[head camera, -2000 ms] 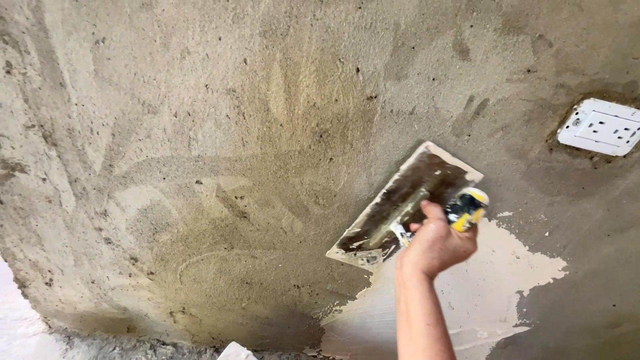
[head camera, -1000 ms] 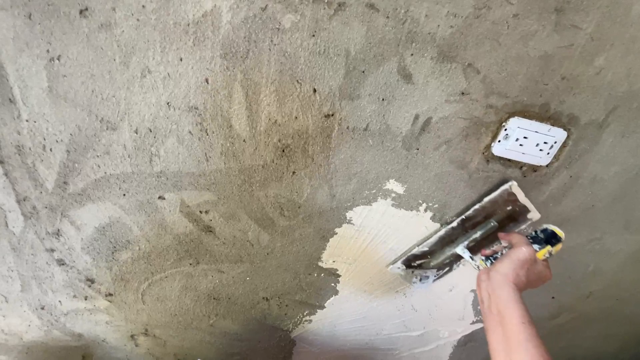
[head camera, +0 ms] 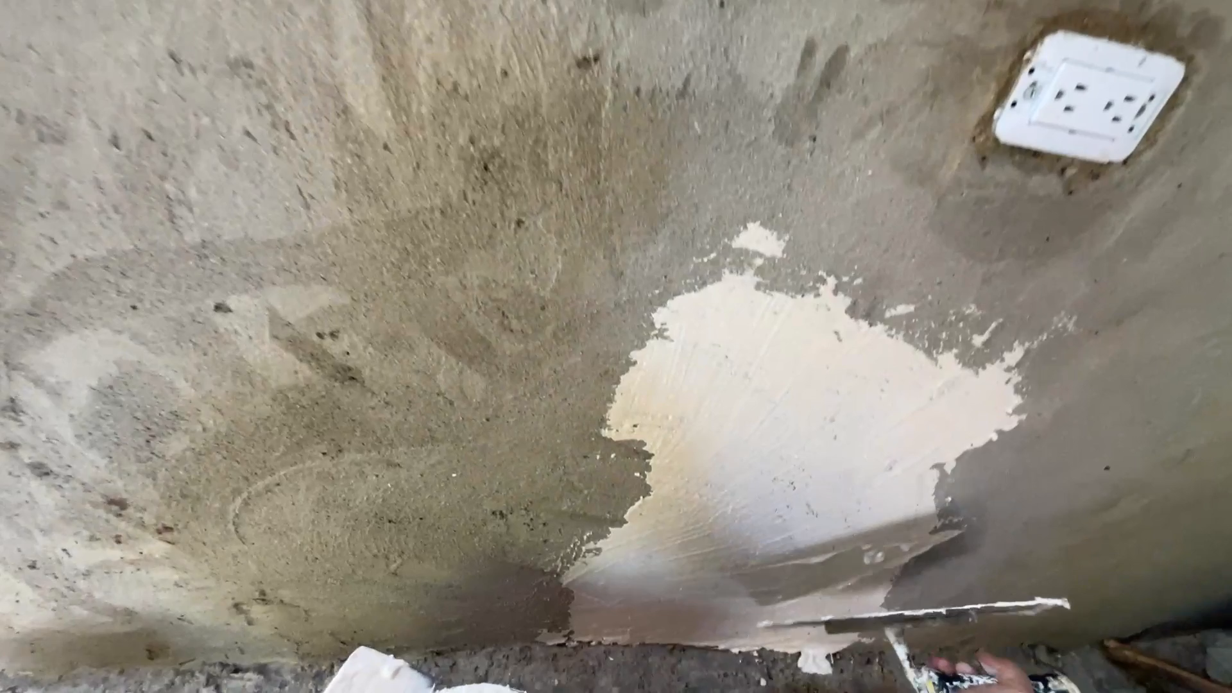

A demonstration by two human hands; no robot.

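At the bottom right edge, my right hand (head camera: 996, 671) grips the handle of a plastering trowel (head camera: 948, 610). The trowel's blade shows nearly edge-on, with white material along its rim, by the lower end of a patch of wet whitish plaster (head camera: 789, 414). The patch spreads over the rough grey-brown wall (head camera: 433, 337) and has ragged edges. Most of my right hand lies below the frame. My left hand is not in view. A pale object with white material on it (head camera: 380, 671) shows in part at the bottom edge; what it is cannot be told.
A white electrical socket plate (head camera: 1090, 96) sits in the wall at the upper right, ringed by brown staining. Rough dark ground (head camera: 616, 666) runs along the foot of the wall. A brown stick-like piece (head camera: 1160, 666) lies in the bottom right corner.
My right hand and the trowel have moved down to the foot of the wall. The plaster patch reaches farther up and right than two seconds ago. The view has shifted.
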